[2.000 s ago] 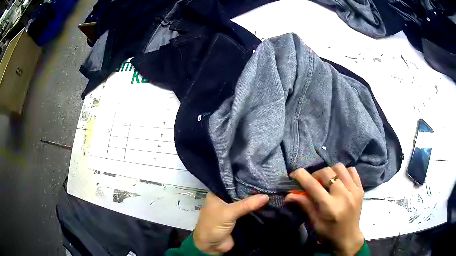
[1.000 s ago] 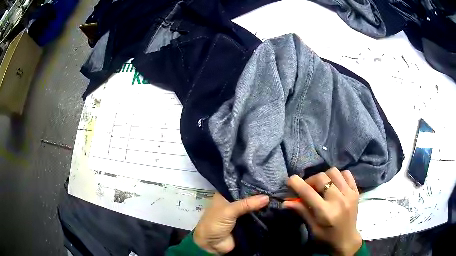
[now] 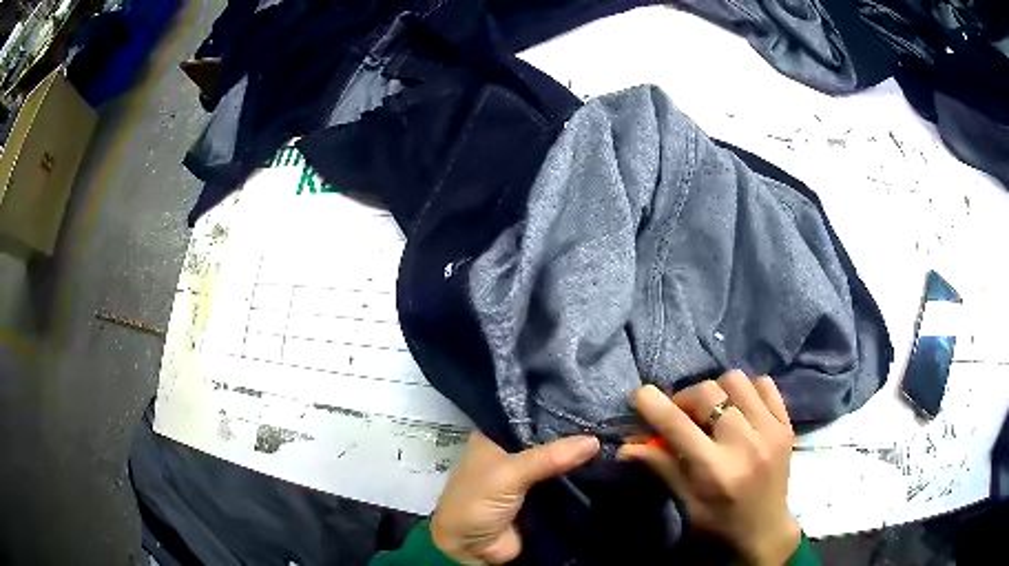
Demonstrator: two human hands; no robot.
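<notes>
The denim garment (image 3: 620,243) lies bunched in front of me, grey wrong side up, with dark navy cloth around it. My left hand (image 3: 498,492) pinches the seam (image 3: 564,426) at its near edge between thumb and fingers. My right hand (image 3: 725,464) is beside it, palm down, with a ring, closed around the thread snips (image 3: 647,444). Only their orange grip shows between the fingers; the blades are too small to tell, near my left thumb tip. Loose threads cannot be made out. A small white mark (image 3: 450,269) shows on the dark cloth.
A smartphone (image 3: 931,345) lies on the white table (image 3: 321,321) at right. Other denim garments (image 3: 315,66) lie along the far edge, and more (image 3: 797,39) at the far right. Dark cloth (image 3: 243,503) hangs at the near left. A carton (image 3: 44,166) stands at far left.
Compared with two seconds ago, my right hand has moved slightly left towards my left thumb with the snips. My left hand keeps its pinch. The garment has barely moved.
</notes>
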